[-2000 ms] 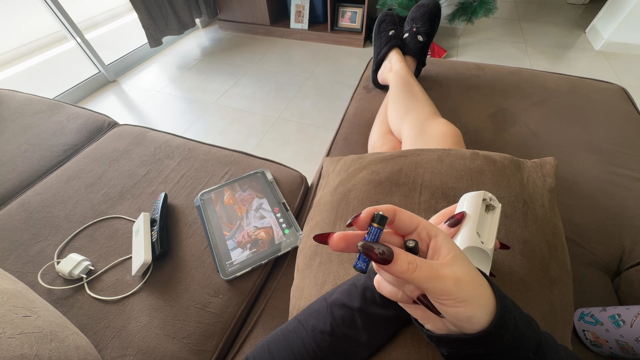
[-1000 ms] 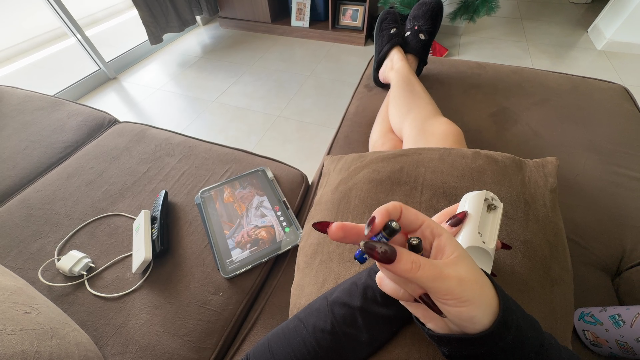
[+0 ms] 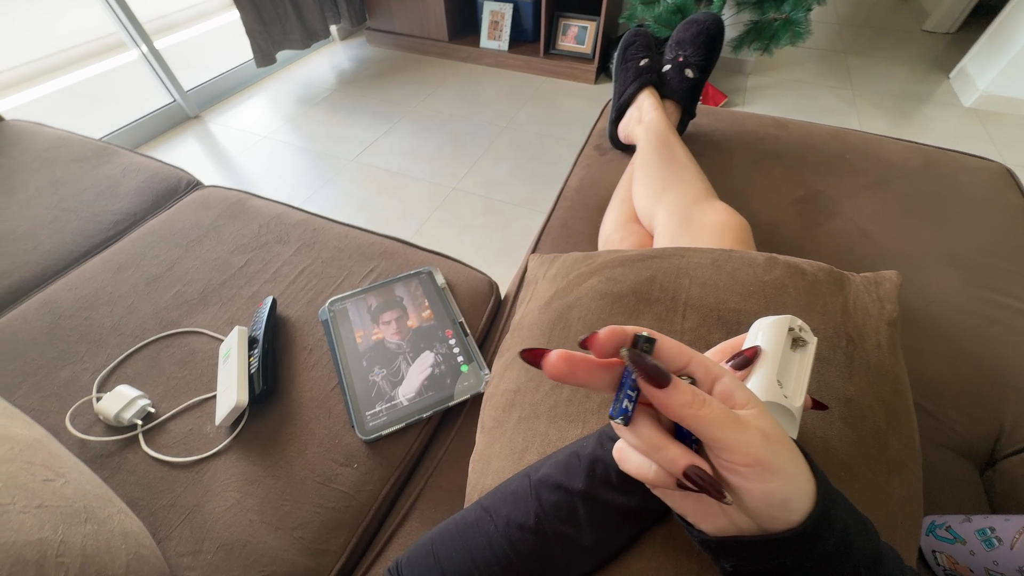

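My right hand [image 3: 740, 440] is in front over the cushion, its dark red nails pointing left. Between its thumb and fingers it holds a blue and black cylindrical battery [image 3: 626, 392], tilted nearly upright. A second battery [image 3: 686, 428] lies within the same hand, mostly hidden by the fingers. Behind it, my left hand [image 3: 723, 349] grips a white plastic device [image 3: 774, 368] with an open battery compartment, where a metal contact spring shows at the upper end. Most of the left hand is hidden behind the right one; its black sleeve comes from the lower left.
A brown cushion [image 3: 560, 320] rests on the lap. On the sofa [image 3: 264, 496] to the left lie a tablet [image 3: 404, 352], a black remote control [image 3: 262, 344], and a white box [image 3: 232, 376] beside a white plug adapter [image 3: 124, 405] with its cable. Crossed legs [image 3: 672, 192] extend ahead in black slippers.
The battery between the right fingers has turned from pointing more away from view to a more upright tilt since one second ago. The picture on the tablet has changed. The left hand's grip looks the same.
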